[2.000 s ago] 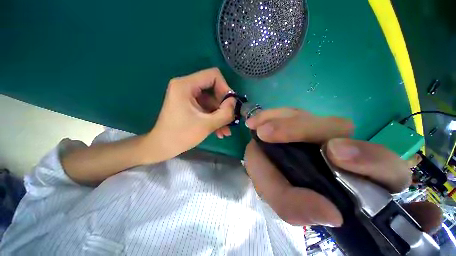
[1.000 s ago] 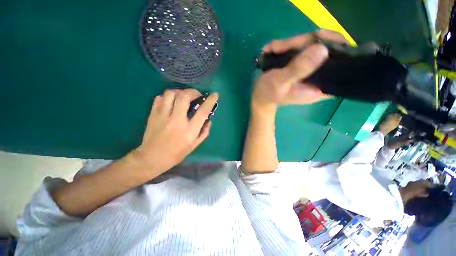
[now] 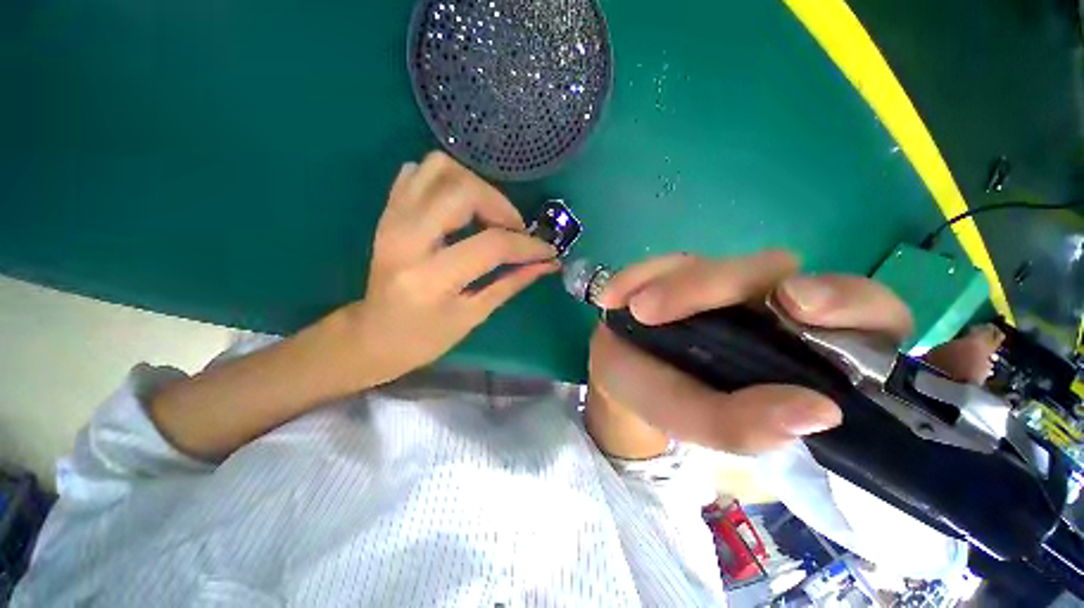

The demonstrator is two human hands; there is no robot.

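Note:
My left hand pinches a small black assembly with shiny metal points between thumb and fingers, just above the green bench. My right hand is wrapped around a thick black electric screwdriver with a silver lever along its side. Its silver nose points at the assembly from the lower right, very close to it; whether they touch cannot be told. A round perforated screw tray with shiny specks lies beyond the hands.
Tiny specks are scattered on the green mat right of the tray. A yellow strip borders a darker green strip holding a small black piece. A green box with a black cable is at the right. A red object is at the lower right.
My right hand has brought the screwdriver back from the upper right, its nose now near the assembly. My left hand has raised the assembly from the mat. The view has shifted.

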